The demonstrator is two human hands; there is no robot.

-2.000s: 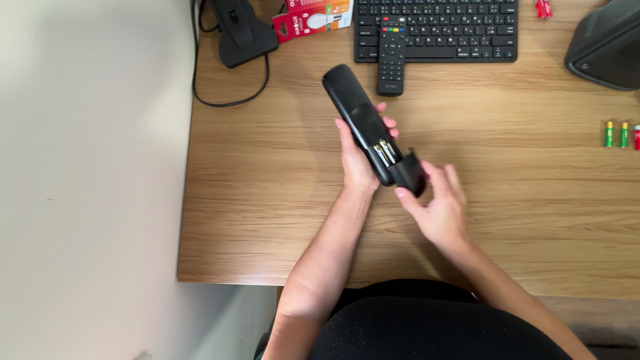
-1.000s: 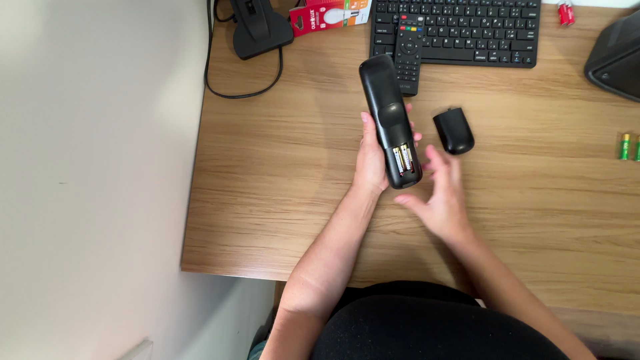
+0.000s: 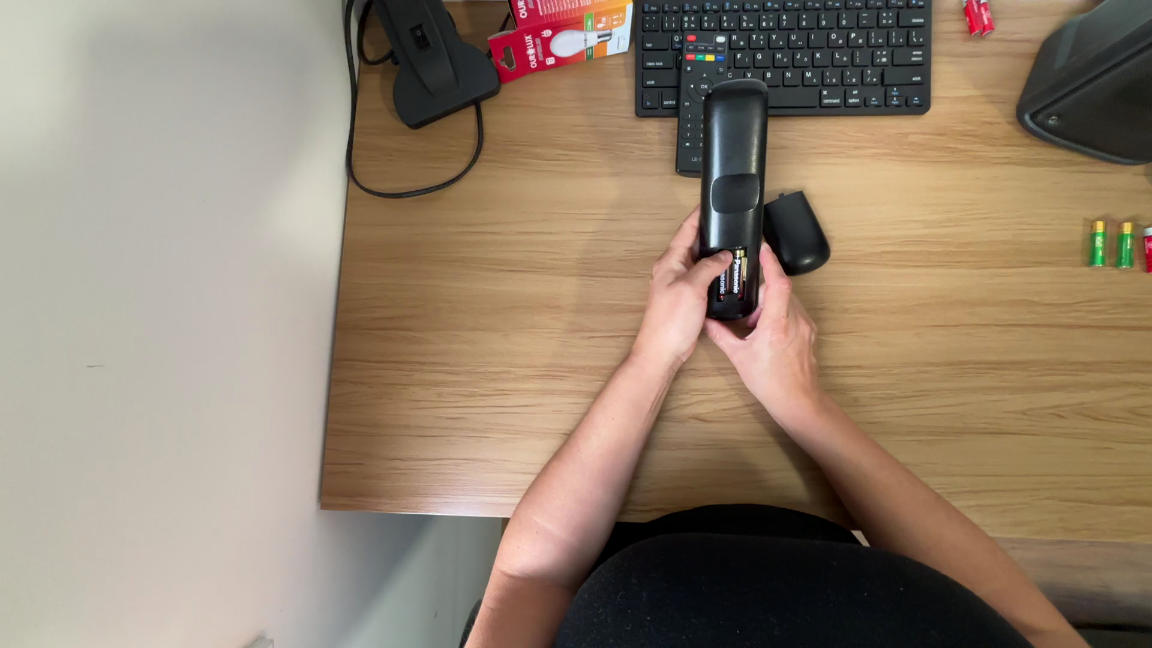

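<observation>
Both hands hold a black remote control [image 3: 735,153], its back facing up and its battery compartment uncovered. Two Panasonic batteries [image 3: 739,274] lie side by side in the compartment. My left hand [image 3: 675,301] grips the lower left side, its thumb on the left battery. My right hand [image 3: 774,333] holds the lower right side and bottom end. Just right of the remote, the black battery cover [image 3: 796,234] lies on the wooden desk. A second remote [image 3: 689,135], with coloured buttons, lies partly under the held one in this view, against the keyboard [image 3: 828,58].
A black stand [image 3: 436,67] with a cable and a red light bulb box [image 3: 562,45] are at the back left. Green batteries [image 3: 1097,244] and a red one stand or lie at the right; red batteries [image 3: 976,16] lie farther back. A black speaker-like device [image 3: 1089,90] is at the back right.
The cover, in my right hand two seconds ago, now lies on the desk. My right hand has moved onto the remote, and my left thumb has come onto a battery.
</observation>
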